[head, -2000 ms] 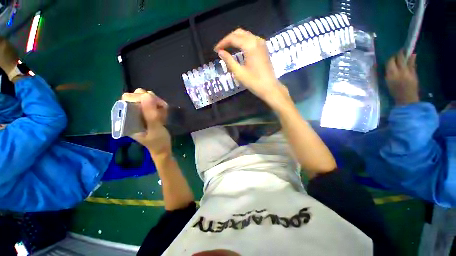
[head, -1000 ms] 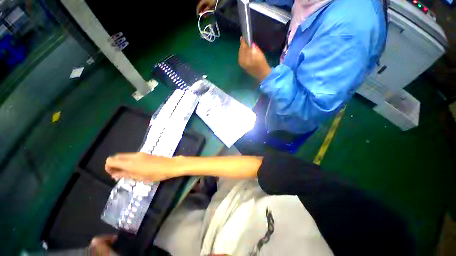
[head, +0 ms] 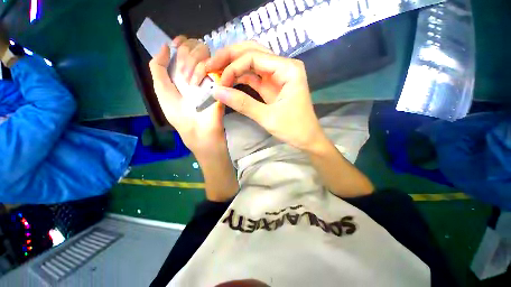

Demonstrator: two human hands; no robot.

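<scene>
My left hand (head: 187,92) is wrapped around a silver-white light bar (head: 153,37). One end of the bar sticks out at the upper left, and its other end shows near my right fingertips. My right hand (head: 263,92) has its thumb and index finger pinched at that near end; a small piece seems to be between them, but the fingers hide most of it. A shiny carrier strip (head: 330,25) with rows of oval pieces lies over the black tray (head: 358,64), behind my hands.
A second shiny strip stack (head: 437,67) lies at the right of the bench. A person's blue sleeve (head: 33,123) is at the left and another blue sleeve (head: 476,157) at the right. A grey slotted surface (head: 78,255) is at the lower left.
My right hand has left the carrier strip and come to the bar in my left hand. The bar is now tilted, with both hands together. The view has swung right and back.
</scene>
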